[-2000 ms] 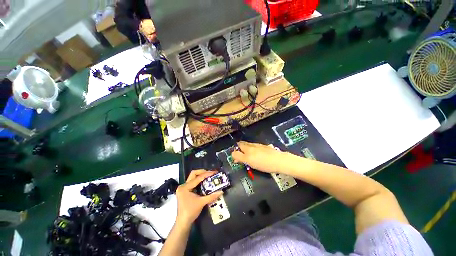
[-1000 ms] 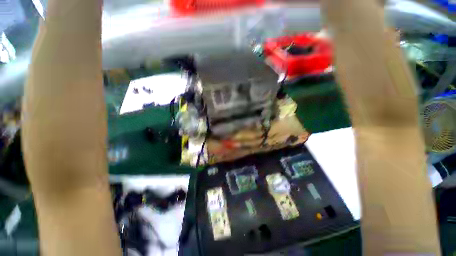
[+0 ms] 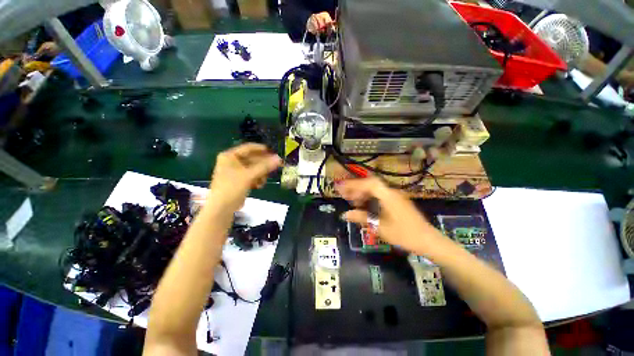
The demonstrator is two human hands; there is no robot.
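Observation:
My left hand (image 3: 243, 169) is raised over the green bench behind the left white sheet, fingers bent and apart, with nothing seen in it. My right hand (image 3: 381, 211) is over the back of the black test board (image 3: 354, 318), fingers apart; I see nothing held, though it is blurred. It partly covers a meter module (image 3: 368, 240) that shows red. A white plug piece sits on the left cream socket strip (image 3: 327, 284). The right socket strip (image 3: 430, 286) is partly covered by my forearm. The tangled black adapter pile (image 3: 118, 243) lies on the left white sheet (image 3: 233, 334).
The grey power unit (image 3: 410, 42) stands on a bench meter (image 3: 382, 139) behind the board. A glass bulb (image 3: 311, 125) stands left of them. A red bin (image 3: 514, 52) is at the back right, a white fan (image 3: 134, 31) at the back left. A white sheet (image 3: 556, 250) lies right.
Two seconds ago my left hand held an adapter and my right hand was at the module with a red-tipped tool. Both arms were raised in between and are now lower; neither item shows in them.

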